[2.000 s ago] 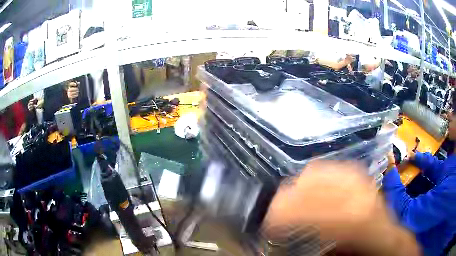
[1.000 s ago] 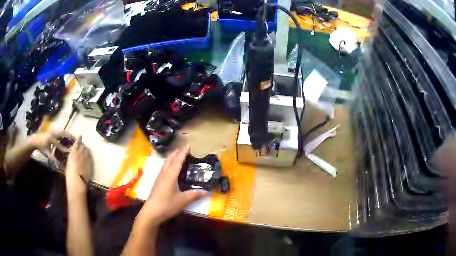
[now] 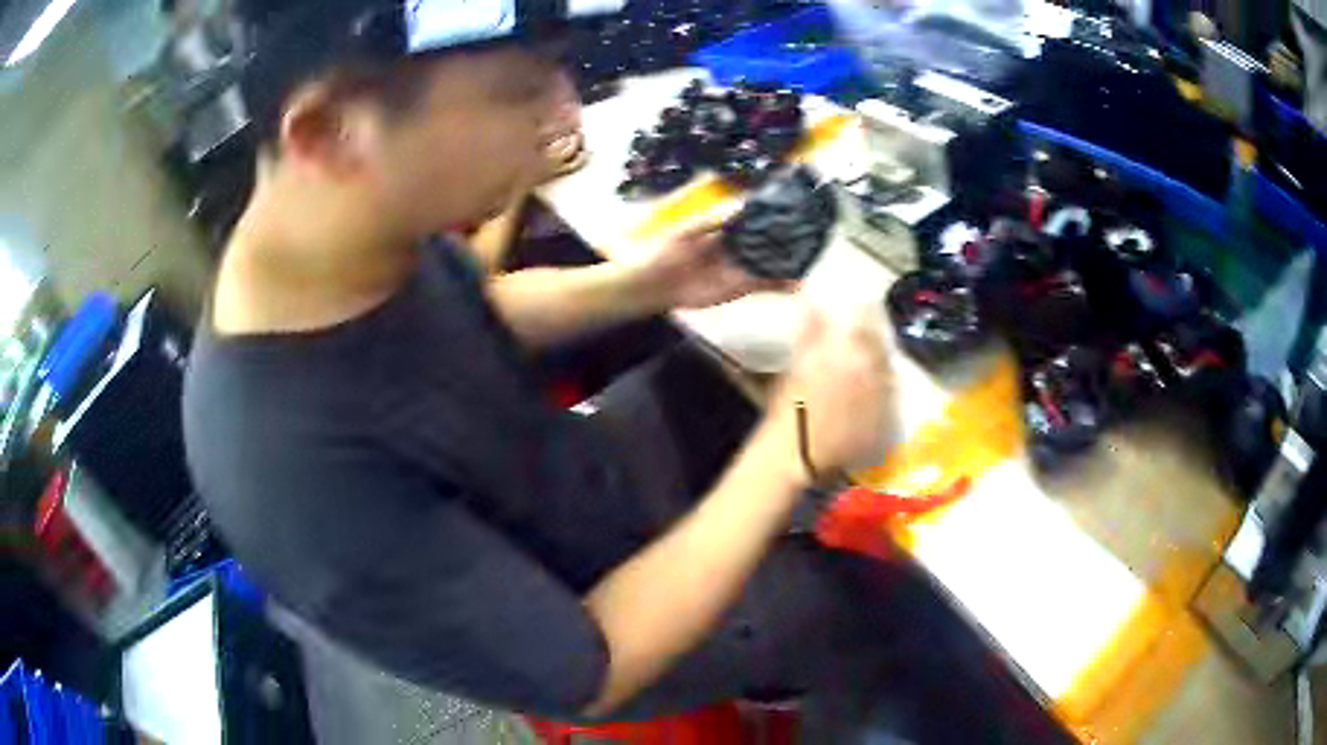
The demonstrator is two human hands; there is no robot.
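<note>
Neither of my hands is in view. Nearest in front of me is the bench edge with a white paper sheet (image 3: 1026,568) and orange-yellow tape (image 3: 1150,662) beside it. Nothing lies on the visible part of the paper. A group of black camera housings (image 3: 1077,313) with red and pale parts stands behind it. A red strip (image 3: 891,512) lies at the bench edge. Part of a pale boxy device (image 3: 1249,619) is cut off at the right edge, with a dark, blurred shape beside it.
A neighbouring person (image 3: 422,422) in a dark shirt fills the left and middle, holding a round black housing (image 3: 782,223) in one hand. More black parts (image 3: 713,134) lie farther along the bench. Blue bins (image 3: 786,51) stand behind. A dark-framed tray (image 3: 172,677) is at lower left.
The view has swung left to the neighbour. My left hand and the housing beside it on the paper are out of sight. The tray stack has left the picture on the right.
</note>
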